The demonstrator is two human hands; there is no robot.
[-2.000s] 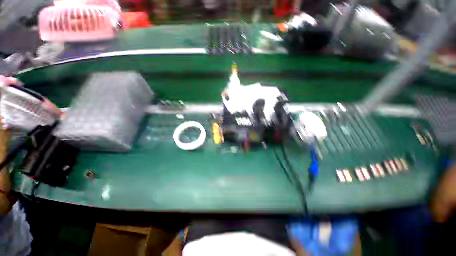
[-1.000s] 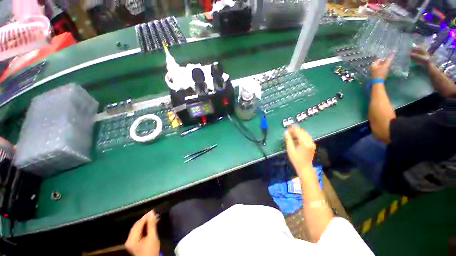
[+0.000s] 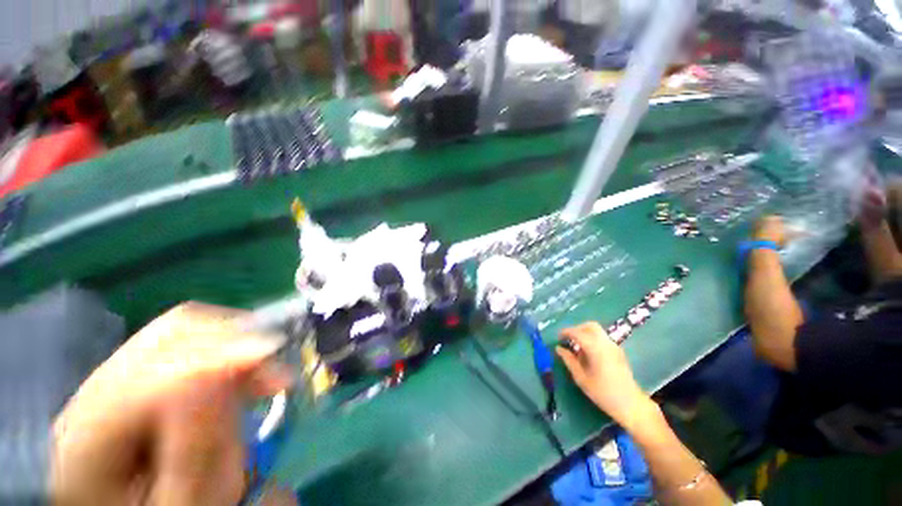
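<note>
A row of small modules (image 3: 648, 309) lies on the green bench at the right. My right hand (image 3: 598, 368) is at the row's near left end, fingertips together low over the bench. A small dark part shows at those fingertips; whether it is gripped is unclear. My left hand (image 3: 173, 405) is raised close to the camera, large and blurred, with fingers bent together. Whether it holds something is unclear. A blue band shows at its wrist. The black bench unit (image 3: 371, 346), with white wipes (image 3: 371, 259) and two black cups on top, stands between my hands.
A jar with a white wipe (image 3: 502, 287) and a blue-ended cable (image 3: 539, 354) are right of the unit. Clear trays (image 3: 579, 267) lie behind. A grey post (image 3: 628, 114) rises at the strip. A blurred tray stack (image 3: 40, 346) is at left. Another person's arm (image 3: 776, 296) is at right.
My left hand has risen from below the bench edge to close before the camera, covering the left bench. My right hand remains by the row. The view has shifted.
</note>
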